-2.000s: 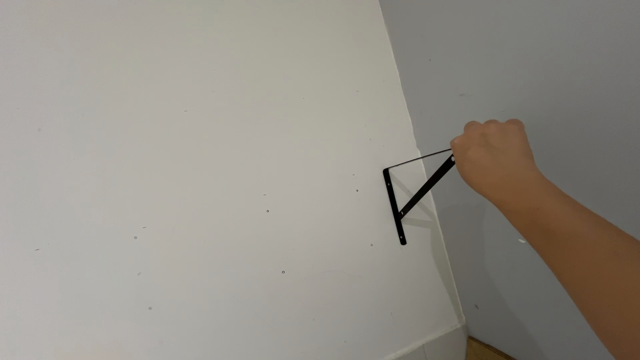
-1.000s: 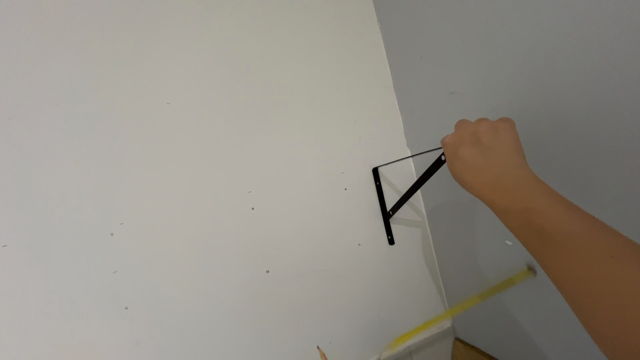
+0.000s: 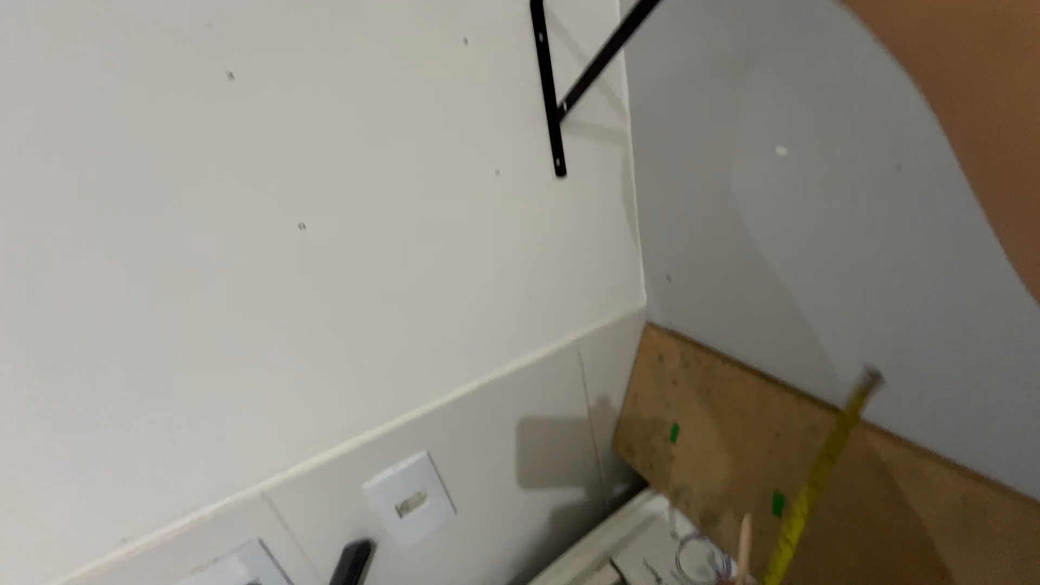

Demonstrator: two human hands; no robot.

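A black metal shelf bracket (image 3: pixel 548 89) stands against the white wall near the corner, its slanted brace running up out of the frame. My right forearm (image 3: pixel 975 97) crosses the upper right; the hand itself is beyond the top edge, so its hold on the bracket is hidden. At the lower right, a blurred yellow tape measure blade (image 3: pixel 812 487) slants upward, its end hook in front of the grey wall. Beside it a pointed, pencil-like stick (image 3: pixel 745 540) rises from the bottom edge. My left hand is not clearly visible, and what holds these is cut off.
Small marks or holes dot the white wall (image 3: pixel 284 325). Below are a wall plate (image 3: pixel 412 497), part of another plate (image 3: pixel 244 569) and a black object (image 3: pixel 353 561). A brown board (image 3: pixel 715 398) with green patches leans along the grey wall (image 3: pixel 772 227). Loose items sit in a whitish container (image 3: pixel 601 544).
The view has dropped toward the lower wall, and my right hand has left the frame. The tape blade, absent two seconds ago, has swung to a steeper slant since one second ago.
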